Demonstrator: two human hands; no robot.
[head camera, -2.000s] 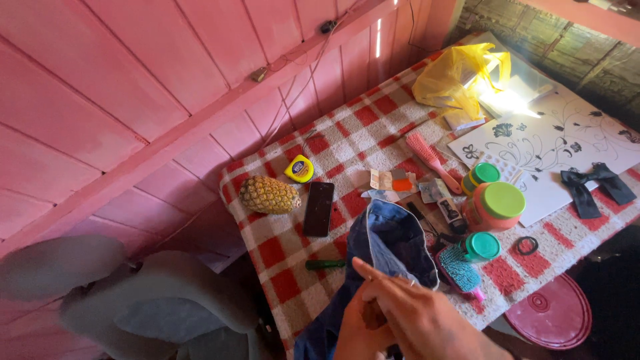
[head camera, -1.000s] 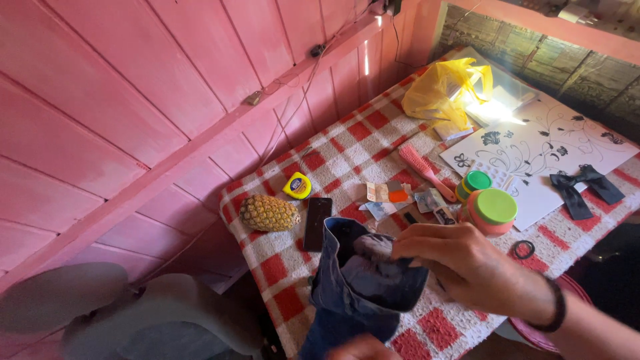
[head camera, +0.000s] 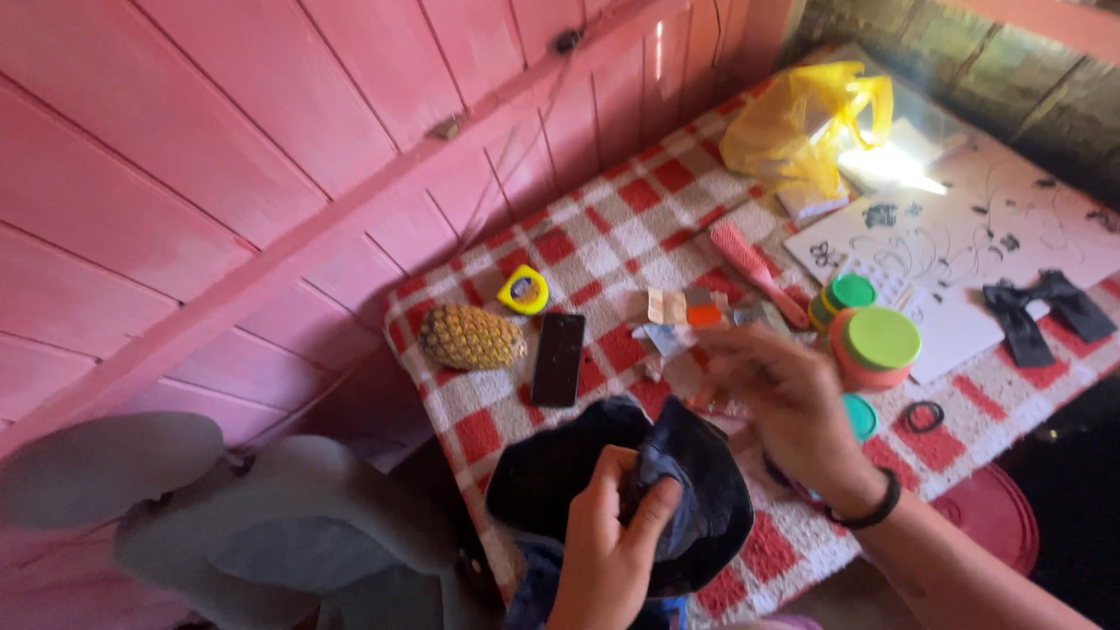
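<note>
My left hand (head camera: 617, 534) pinches a fold of dark blue denim cloth (head camera: 700, 490) between thumb and fingers, at the near edge of the table. The denim hangs partly below the table edge, and its dark inner side faces up around the hand. My right hand (head camera: 779, 394), blurred and with a black band on the wrist, is raised over the table just right of the denim, fingers apart, with no held thing visible. Beyond the denim lie a black smartphone (head camera: 558, 360), a pineapple (head camera: 472, 337) and a yellow tape measure (head camera: 523, 290).
On the checkered tablecloth (head camera: 639, 191) are a pink hairbrush (head camera: 757, 271), lidded jars (head camera: 879, 346), a black bow (head camera: 1048, 315), a black hair tie (head camera: 924, 416) and a yellow plastic bag (head camera: 787, 131). A pink plank wall (head camera: 289, 157) borders the left, with a grey chair (head camera: 289, 525) below.
My left hand, low and mostly out of view a second ago, now grips the denim. My right hand has come away from the denim. The denim's opening is spread wider.
</note>
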